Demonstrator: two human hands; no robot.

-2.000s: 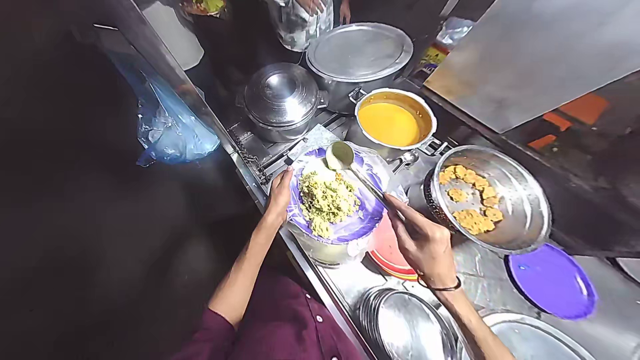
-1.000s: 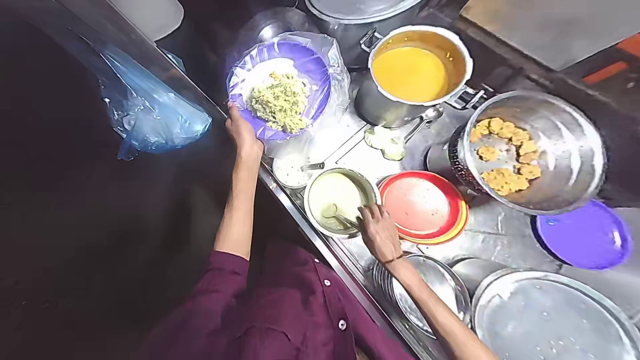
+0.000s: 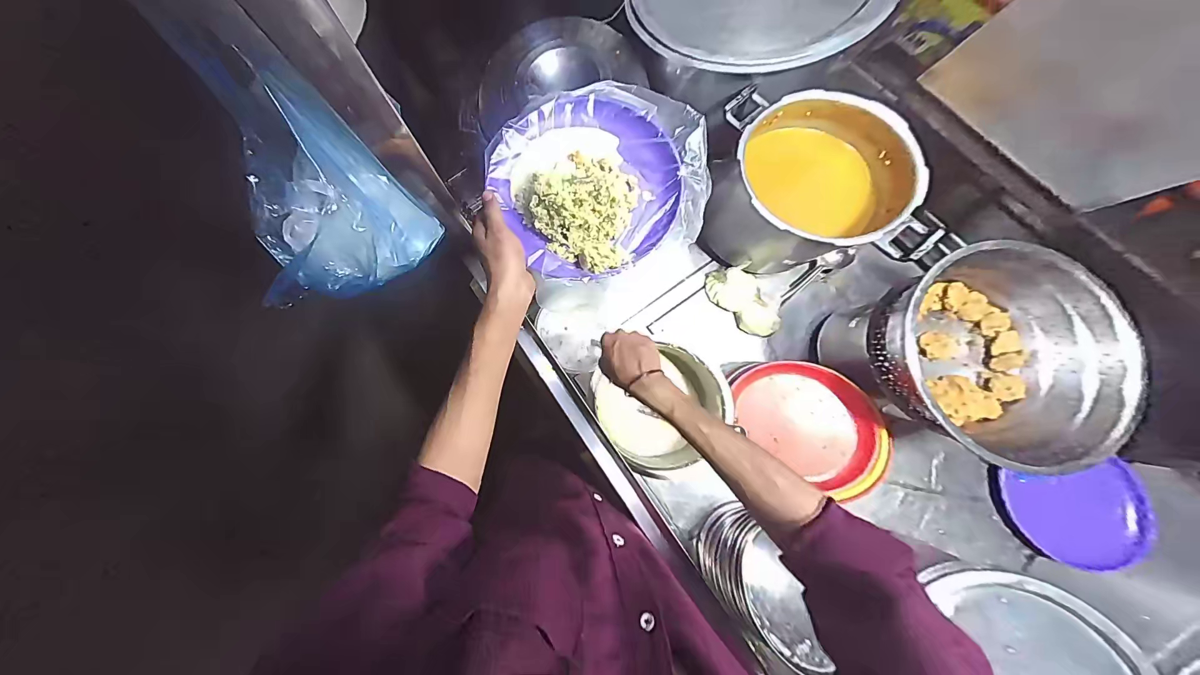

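My left hand (image 3: 502, 248) holds the lower left rim of a purple plate (image 3: 656, 169) wrapped in clear plastic film. Yellow-green crumbly food (image 3: 586, 211) and a white portion lie on it. Closed over the left side of a pot of pale liquid (image 3: 633, 427) is my right hand (image 3: 630, 358); a bit of metal, perhaps a spoon handle, shows at its fingers, mostly hidden. Just above that hand stands a small container of white food (image 3: 567, 336). Red and yellow stacked plates (image 3: 853, 412) are right of the pot.
A pot of orange liquid (image 3: 820, 183) stands at the back. To the right are a large metal bowl with fried pieces (image 3: 1087, 356) and a purple plate (image 3: 1078, 516). Metal plates (image 3: 769, 591) are stacked near the counter edge. A blue plastic bag (image 3: 342, 225) hangs at left.
The ladle my right hand held over the food two seconds ago lay in the pale liquid one second ago. My right hand has since moved left, from the pot's right rim to its left side.
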